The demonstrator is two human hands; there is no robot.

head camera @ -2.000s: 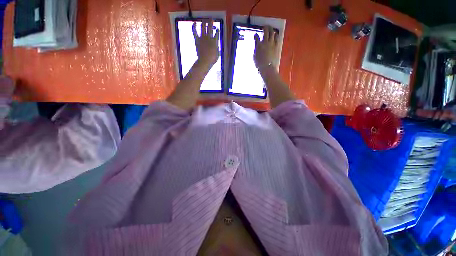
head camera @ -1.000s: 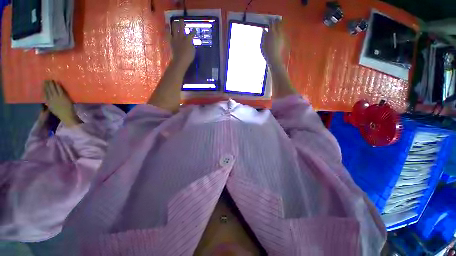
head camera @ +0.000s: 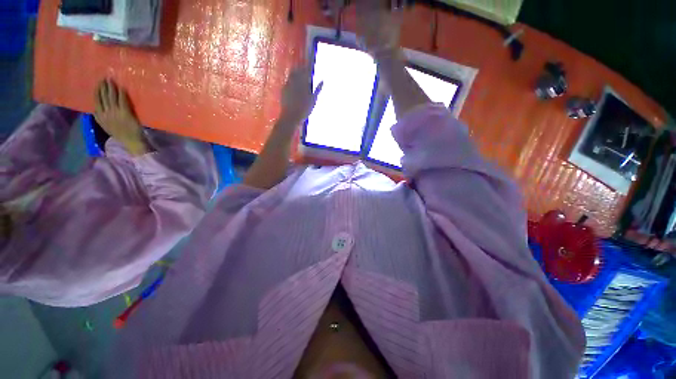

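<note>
Two tablets with glaring white screens lie side by side on pale backing sheets in front of me. My left hand [head camera: 299,92] is at the left edge of the left tablet [head camera: 339,96], fingers apart, thumb over its screen. My right hand [head camera: 379,28] reaches forward past the tablets' top edges near the cables; it is blurred and its grip is not clear. My right forearm crosses above the right tablet [head camera: 432,85] and hides part of it. A thin black cable [head camera: 339,21] meets the left tablet's top edge.
Stacked tablets [head camera: 111,21] lie at the far left of the orange bench [head camera: 215,66]. Another person's hand [head camera: 118,111] rests at its left edge. Shiny metal lumps [head camera: 550,81] and a dark tablet [head camera: 614,141] lie right. A red dish [head camera: 567,248] and blue crate [head camera: 630,314] are lower right.
The view has turned. My right hand has moved from the right tablet forward to the cables. My left hand has moved to the left tablet's edge. The left screen changed from a dark menu to white.
</note>
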